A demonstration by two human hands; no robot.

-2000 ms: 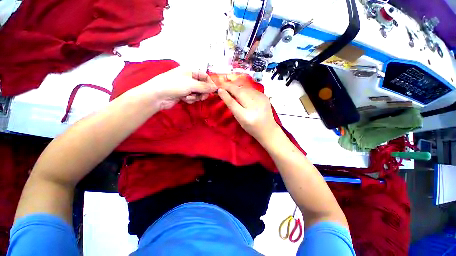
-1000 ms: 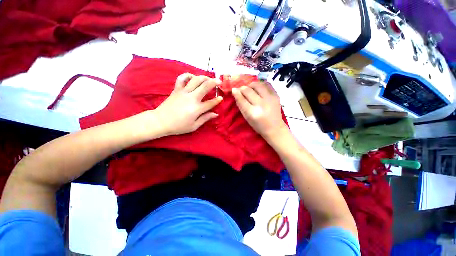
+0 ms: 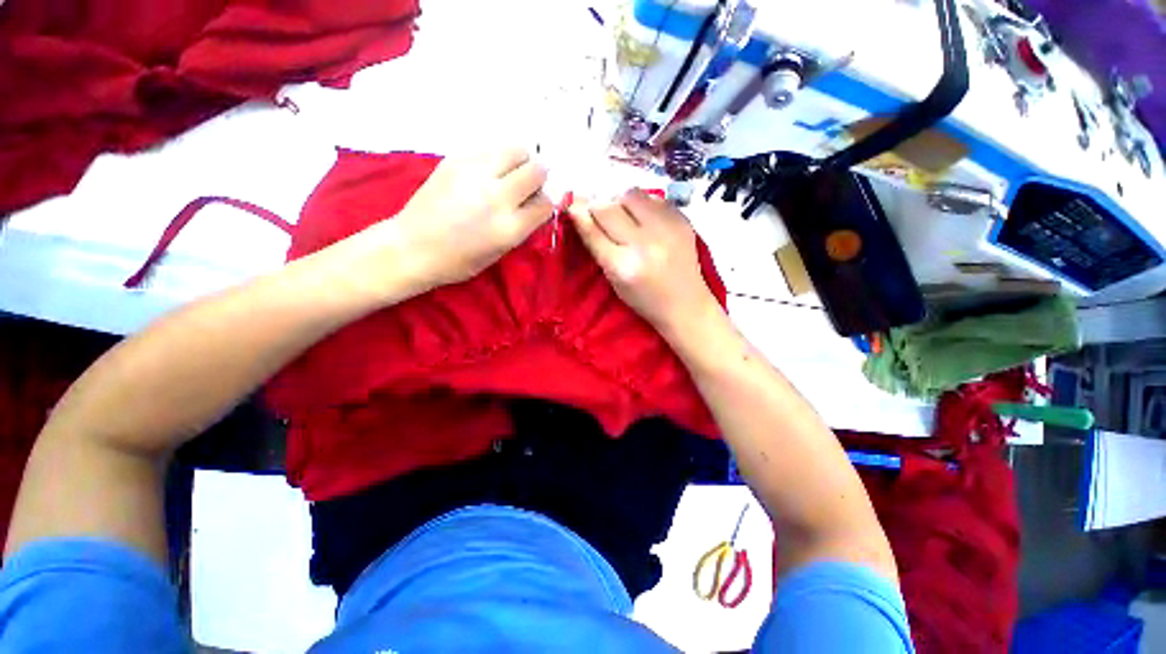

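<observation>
A red garment panel (image 3: 499,326) lies gathered on the white table before me and hangs over its front edge. My left hand (image 3: 480,211) has its fingers bent at the panel's upper edge. My right hand (image 3: 639,256) pinches the same edge just to the right, with a small gap between the hands. A white thread or narrow edge shows in the gap. A narrow red strip (image 3: 192,217) trails left from the panel. The sewing machine's needle area (image 3: 671,151) is just beyond my right hand; whether cloth is under the foot is hidden.
A red heap (image 3: 166,90) lies at upper left. Right of the needle are a black bracket (image 3: 761,182), a black rectangle with an orange mark (image 3: 850,249) and a green rag (image 3: 978,348). Red strips and a green-handled item (image 3: 1042,415) lie at the right edge. Scissors (image 3: 724,574) lie below.
My left hand has moved up along the panel's edge, and its fingers are more bent. The panel's middle is more bunched. My right hand stays at the edge.
</observation>
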